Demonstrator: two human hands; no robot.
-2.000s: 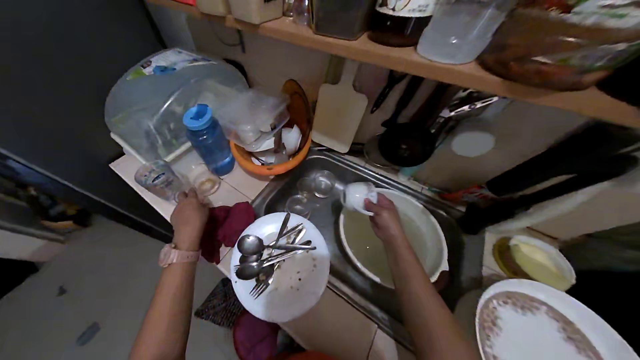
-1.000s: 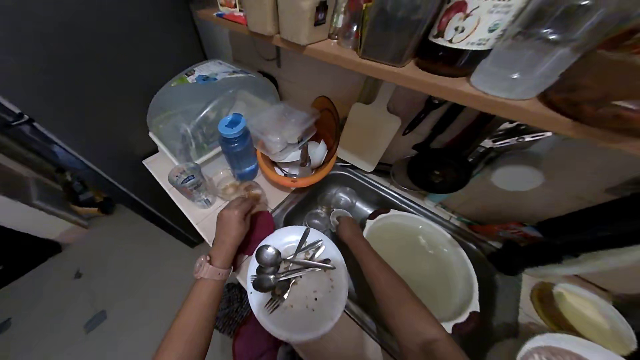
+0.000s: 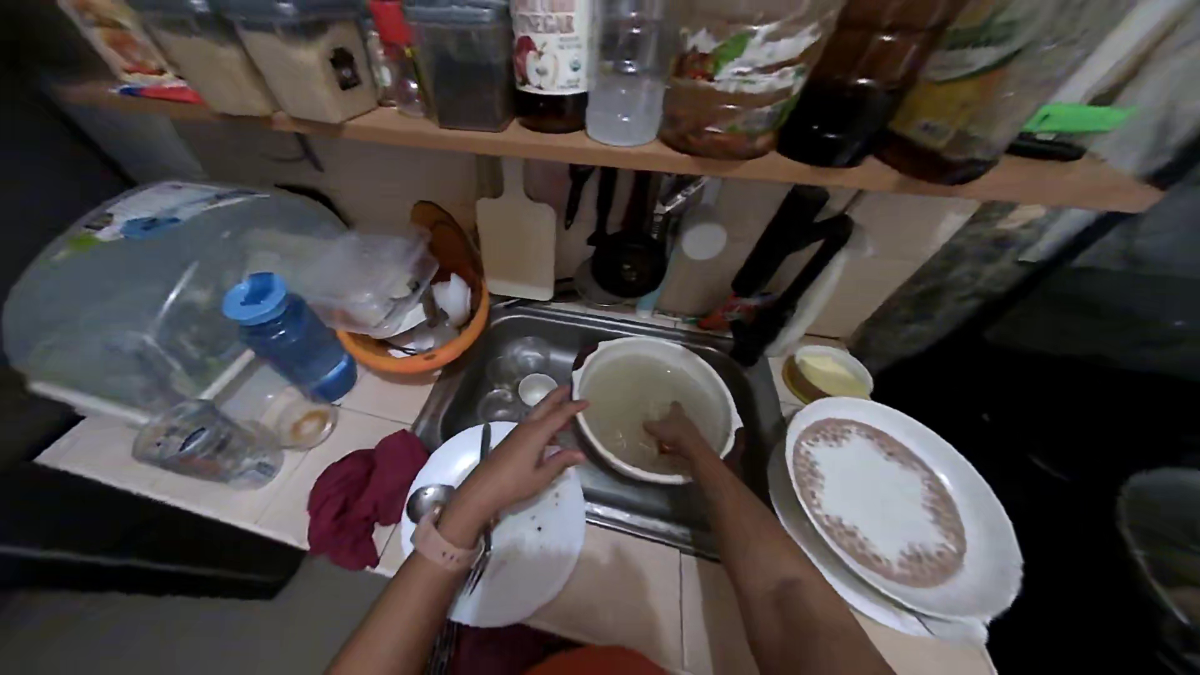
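Observation:
My right hand (image 3: pixel 673 431) dips into cloudy water in a round white basin (image 3: pixel 586 412) that stands in the steel sink (image 3: pixel 614 517); its fingertips are under the water, and whether they hold anything is hidden. My left hand (image 3: pixel 530 455), fingers apart and holding nothing, is over the white plate (image 3: pixel 539 572) near the basin's left rim. On that plate lie a metal spoon (image 3: pixel 429 502) and other cutlery, partly covered by my left wrist. Left of the basin, a small white cup (image 3: pixel 537 388) and several clear glasses (image 3: pixel 501 405) sit in the sink.
A maroon cloth (image 3: pixel 361 497), a drinking glass (image 3: pixel 206 450), a blue bottle (image 3: pixel 291 337) and an orange bowl (image 3: pixel 422 361) with dishes stand left. Stacked plates (image 3: pixel 877 497) and a small bowl (image 3: pixel 830 373) are right. A wooden shelf (image 3: pixel 581 150) with jars and bottles runs above.
My right hand has moved from the glasses into the basin's water. My left hand has left the glassware on the counter and come over the plate. The view has shifted to the right.

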